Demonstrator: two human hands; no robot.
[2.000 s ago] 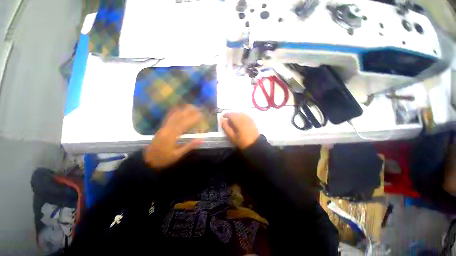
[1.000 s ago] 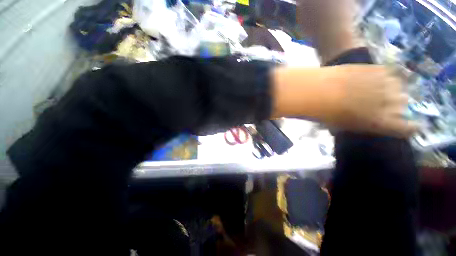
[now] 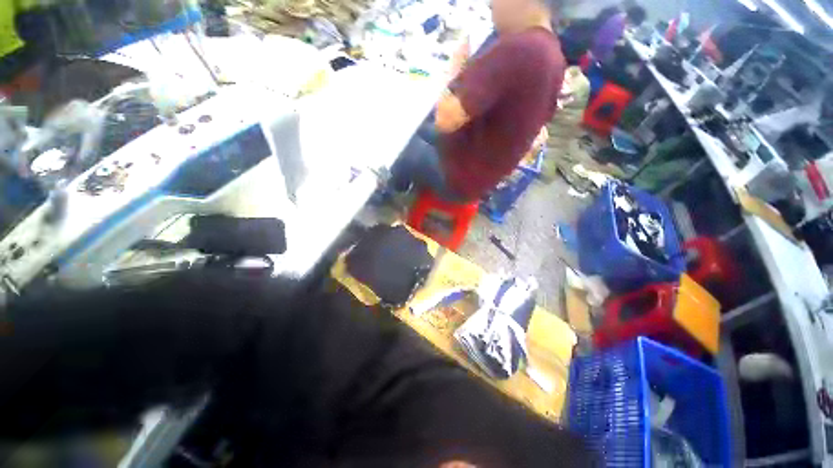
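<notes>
My dark sleeves cross the bottom of the view, blurred. Neither hand shows clearly; only a sliver of skin is cut off by the bottom edge, and I cannot tell which hand it belongs to. The white sewing machine (image 3: 119,187) with a blue stripe is at left. The black phone (image 3: 237,235) lies beside it on the white table (image 3: 342,151). A dark cloth pile (image 3: 390,263) and a bundle of white and dark pieces (image 3: 498,327) lie on brown cardboard (image 3: 551,340) at centre right. The plaid panel is out of view.
A person in a dark red shirt (image 3: 511,101) sits on a red stool (image 3: 443,219) beyond the cardboard. Blue crates (image 3: 607,398) and other red stools stand on the floor at right. A long worktable (image 3: 776,260) runs along the right side.
The view has swung right, away from the plaid panel and red scissors. The crossed forearms and the hand seen a second ago have left the picture, leaving mostly dark sleeve.
</notes>
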